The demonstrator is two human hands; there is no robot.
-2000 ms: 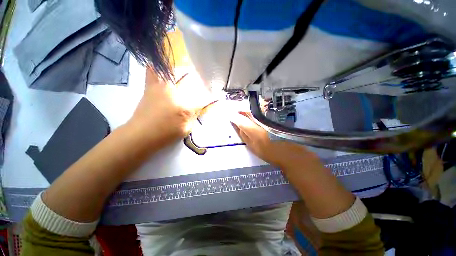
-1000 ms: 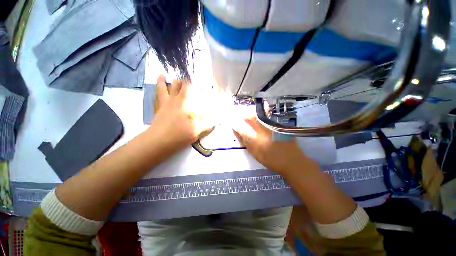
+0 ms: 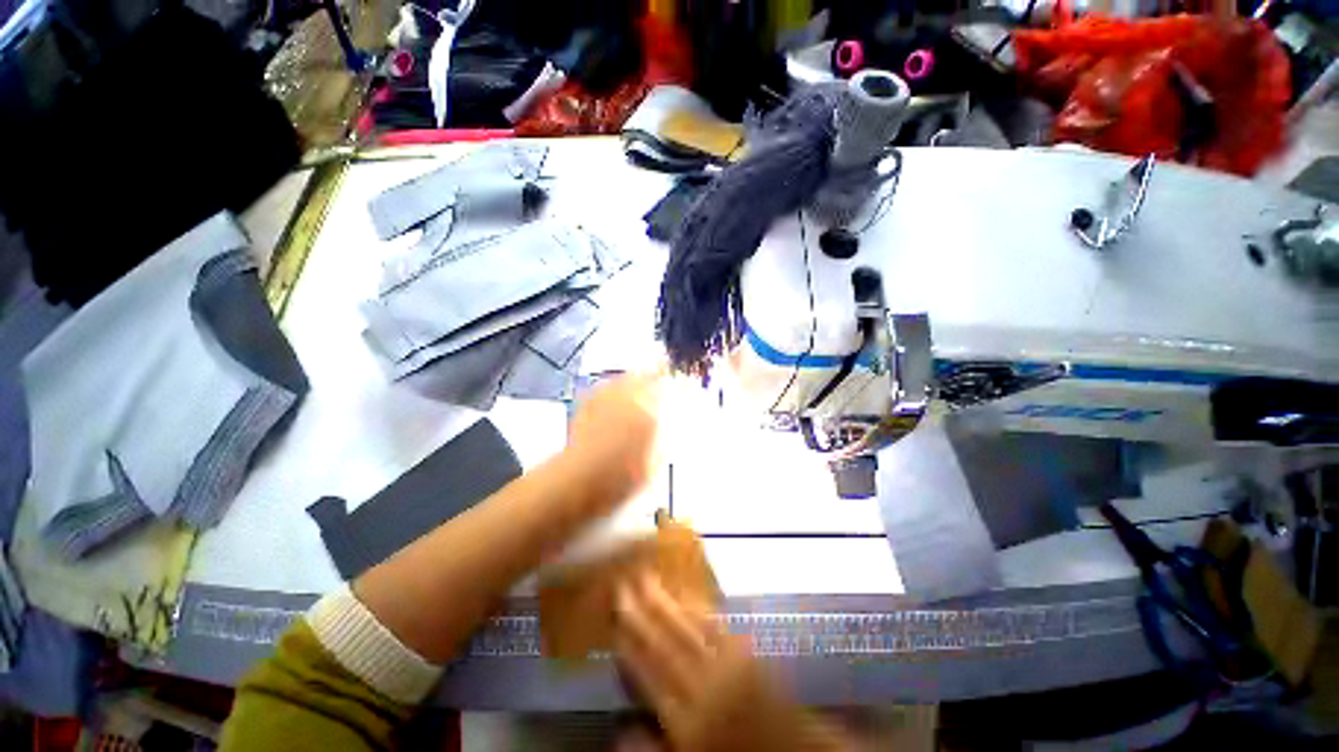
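Observation:
A tan-brown card template (image 3: 580, 605) lies over the ruled front edge of the table. My right hand (image 3: 683, 646) is blurred and has its fingers on the card, gripping it. My left hand (image 3: 610, 434) is at the left of the needle area, its fingertips lost in the lamp glare; what it holds cannot be told. A pale strip, maybe fabric, shows between my left forearm and the card. The white sewing machine head (image 3: 786, 316) stands right of my left hand. The presser foot and needle are hidden by glare.
A dark grey cut piece (image 3: 426, 492) and fanned grey pieces (image 3: 485, 301) lie left. Layered pale fabric (image 3: 162, 382) is at the far left. Grey pieces (image 3: 1028, 478) lie right of the needle. Blue-handled scissors (image 3: 1182, 588) are at the right edge. A dark tassel hangs by the machine head.
The view has pulled back and shows more of the table. My right hand has moved from beside the needle to the front edge, now with the tan card. My left hand stays near the needle.

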